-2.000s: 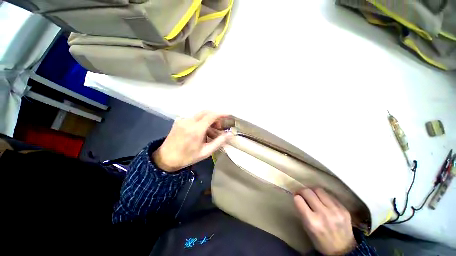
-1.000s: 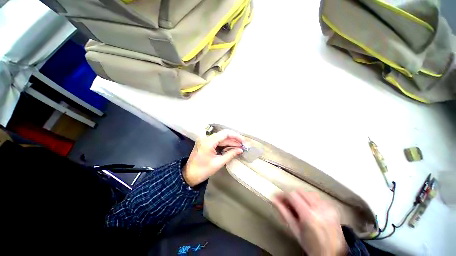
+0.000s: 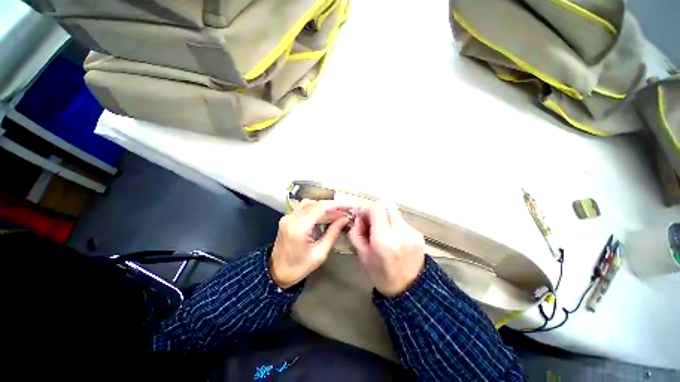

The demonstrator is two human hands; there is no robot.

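Observation:
A beige bag lies at the table's front edge and over my lap, its long mouth facing up, with yellow binding at its right corner. My left hand and my right hand meet over the left part of the mouth. Their fingertips pinch a tiny shiny piece, perhaps the zip slider; the fingers hide most of it. The zip line runs to the right along the mouth.
Beige bags with yellow edges are stacked at the far left and heaped at the far right. On the right lie a slim yellowish tool, a small block and red-and-black tools with dark cords.
My right hand has moved left from the middle of the bag mouth to meet my left hand at the shiny piece. The view has shifted slightly.

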